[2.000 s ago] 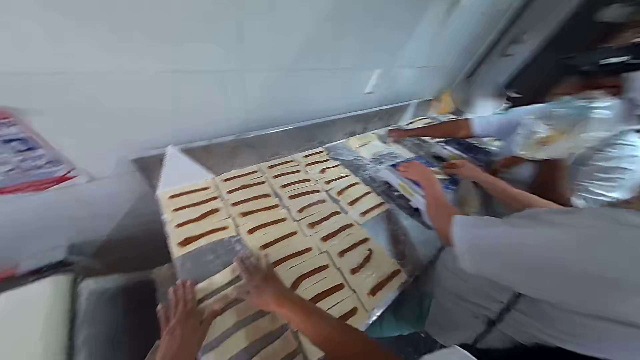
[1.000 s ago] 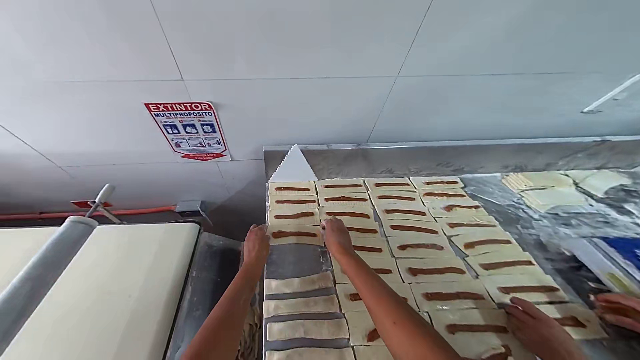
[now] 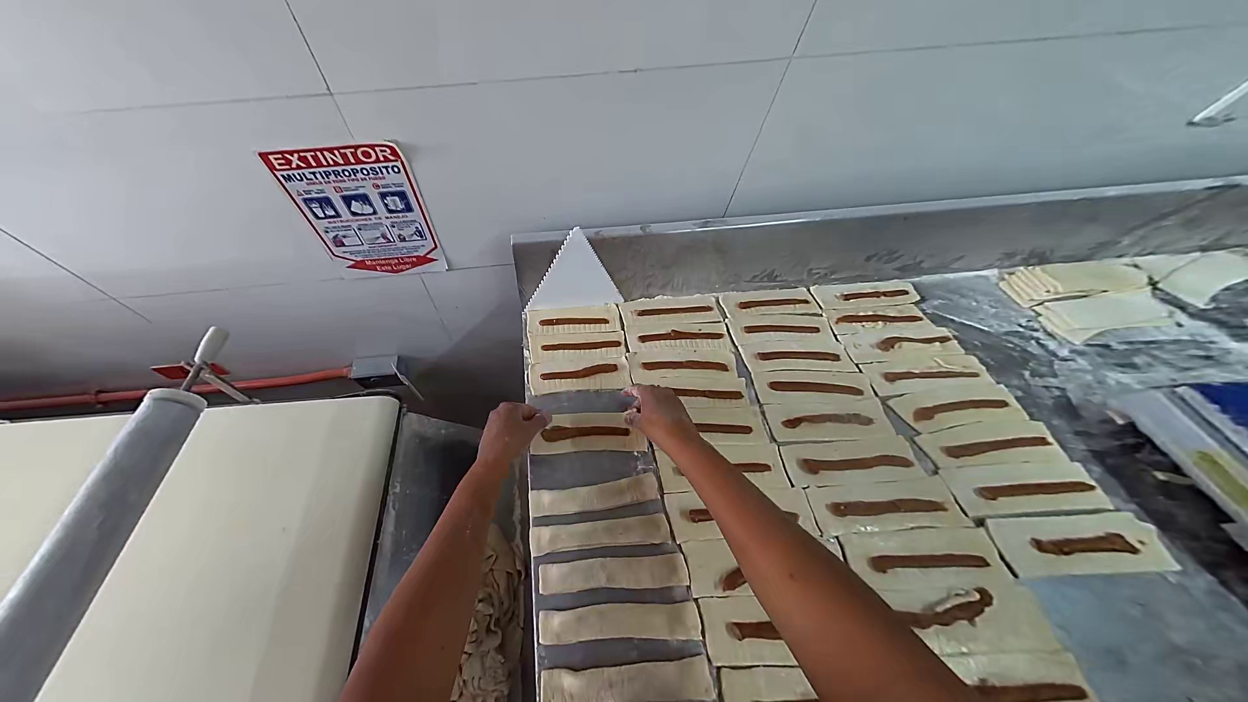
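My left hand (image 3: 511, 431) pinches the left end of a dough piece with a brown filling strip (image 3: 588, 433) in the leftmost column. At its right end, my right hand (image 3: 657, 411) holds the same piece between thumb and fingers. Above it lie filled dough rectangles (image 3: 577, 373), and bare table shows between. Folded dough strips without visible filling (image 3: 600, 534) run down the column below my hands. Several columns of dough rectangles with brown filling (image 3: 846, 463) cover the table to the right. A white toothed triangular scraper (image 3: 575, 274) leans at the back left corner.
A dough sheeter's belt (image 3: 224, 546) and metal roller (image 3: 97, 517) stand at left, beside a heap of dough scraps (image 3: 490, 614). Behind the metal table's raised edge (image 3: 702, 249) is a wall with an extinguisher sign (image 3: 356, 208). Stacked dough sheets (image 3: 1082, 297) and a plastic package (image 3: 1185, 439) lie right.
Both my hands now hold a filled piece lower in the left column, with a gap above it. The other person's hands, at the lower right a second ago, have left the view.
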